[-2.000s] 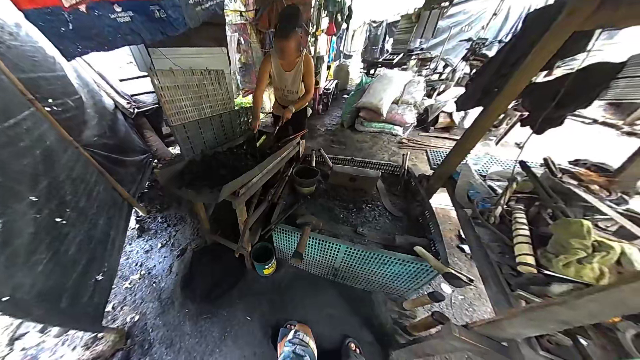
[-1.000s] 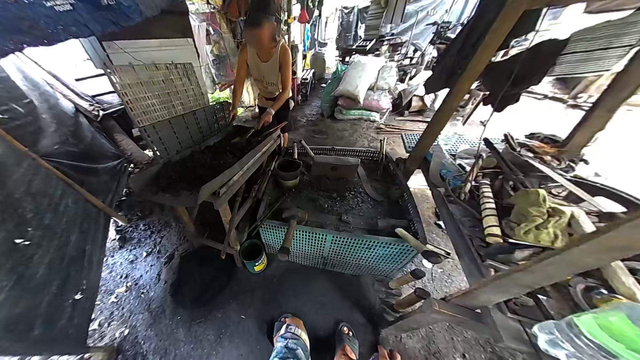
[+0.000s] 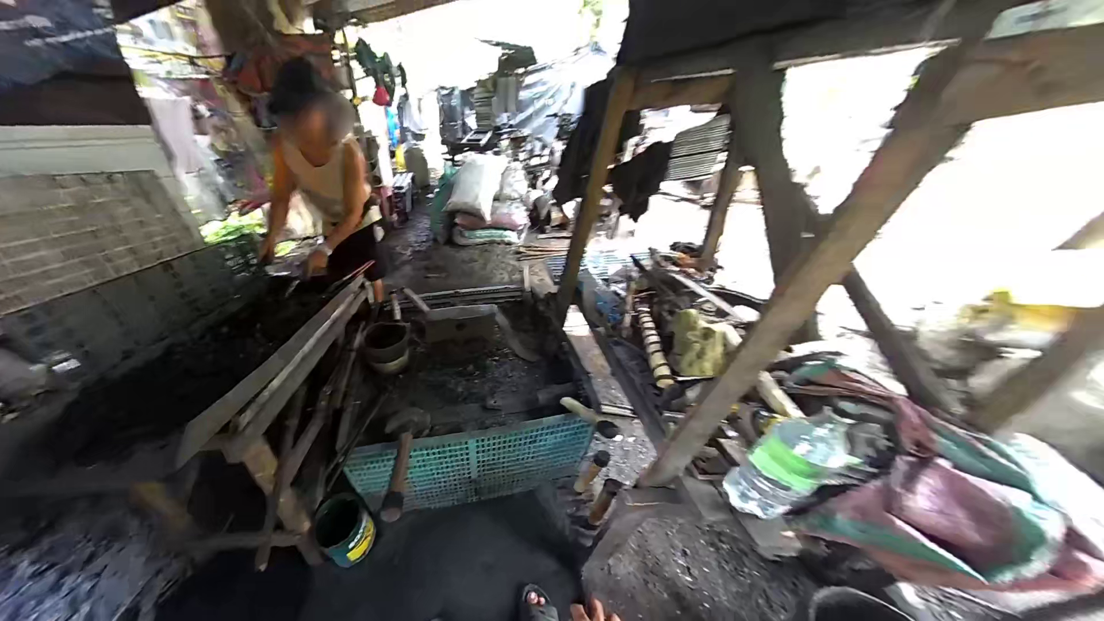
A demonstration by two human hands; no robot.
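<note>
At the bottom edge, the fingertips of what looks like my right hand show beside a sandaled foot; the rest is cut off, and nothing held is visible. My left hand is out of view. Ahead, a hammer rests its head on a teal perforated plastic panel, its wooden handle hanging outside. Several wooden handles stand right of the panel, nearest the fingertips. Behind it lie dark coals, a metal block and a curved blade. A dark pot sits at their left.
A person leans over a charcoal-filled wooden trough at left. A small green bucket stands below it. Slanted timber posts, a large plastic bottle and a pink-green sack occupy the right. Filled sacks are stacked behind.
The view has swung right, bringing the bottle and sack fully in. Fingertips absent from the oldest frame show at the bottom edge in the last two. The other person bends lower over the trough.
</note>
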